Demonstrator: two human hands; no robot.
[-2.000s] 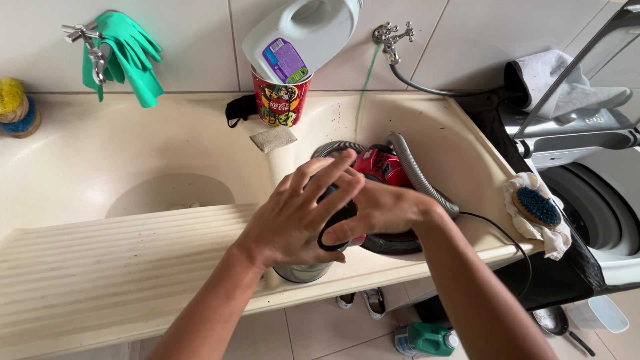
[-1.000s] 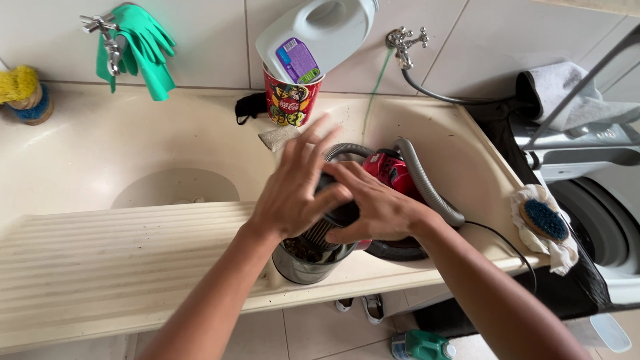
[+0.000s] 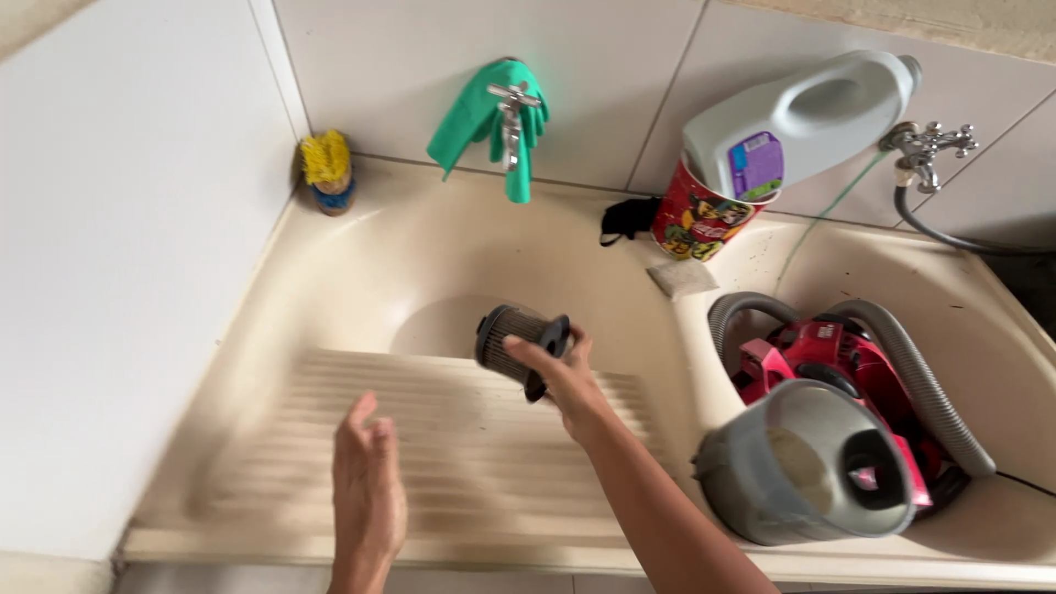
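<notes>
My right hand (image 3: 565,371) grips a dark cylindrical pleated vacuum filter (image 3: 513,342) by its flanged end, over the far edge of the ribbed washboard (image 3: 462,445) of the laundry sink. My left hand (image 3: 369,478) hangs above the washboard's left part, holding nothing, its fingers apart from the thumb. At the right, a translucent grey dust canister (image 3: 800,462) stands with its mouth uncovered at the sink's near side. Behind it, a red vacuum cleaner (image 3: 833,355) with a grey ribbed hose (image 3: 924,379) lies in the right basin.
Green rubber gloves (image 3: 474,124) hang over a tap (image 3: 511,124). A red bucket (image 3: 701,214) holding a large plastic jug (image 3: 800,115) stands on the back ledge beside a black cloth (image 3: 631,220) and a flat greyish pad (image 3: 685,278). Yellow and blue brushes (image 3: 328,169) sit in the left corner.
The hands were together over the canister; now they are apart and further left over the washboard, with the filter out of the canister in my right hand. The view has swung left.
</notes>
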